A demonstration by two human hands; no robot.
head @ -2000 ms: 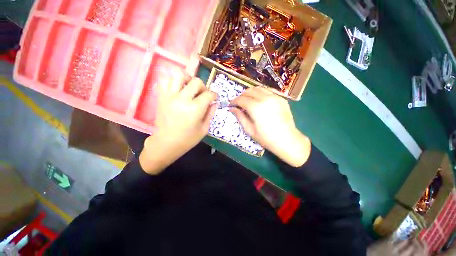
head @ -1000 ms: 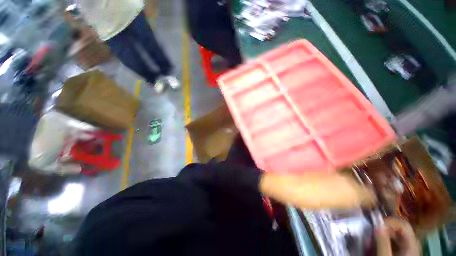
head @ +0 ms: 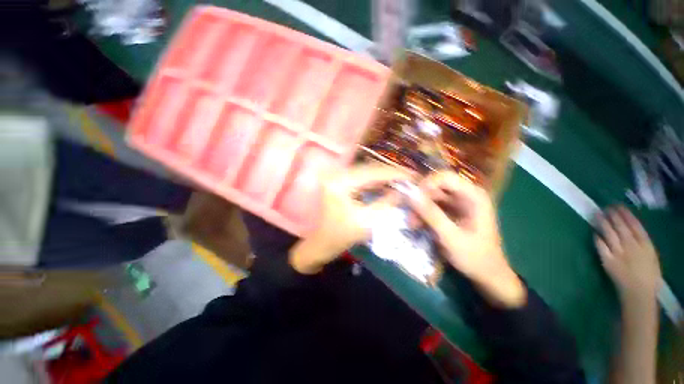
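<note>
The picture is blurred by motion. My left hand [head: 349, 214] and my right hand [head: 465, 229] are close together over the ring box, fingertips nearly meeting. Their fingers are bent together, but blur hides whether a small part is between them. White rings [head: 403, 244] show as a white patch between and below my hands. The flex-part box [head: 511, 124], with orange and dark flex parts [head: 435, 135] inside, stands just beyond my fingers. The pink compartment tray [head: 259, 112] lies left of the boxes, partly behind my left hand.
Another person's hand [head: 628, 251] rests on the green bench at the right, by the white line [head: 559, 180]. White-framed units [head: 534, 109] lie beyond the line. A white heap [head: 126, 19] is at the upper left. A person's dark-clothed legs [head: 101, 206] are at the left.
Since one second ago the view has swung back, so tray and boxes appear further left. Both my hands now show together over the ring box. Another person's hand has appeared at the right.
</note>
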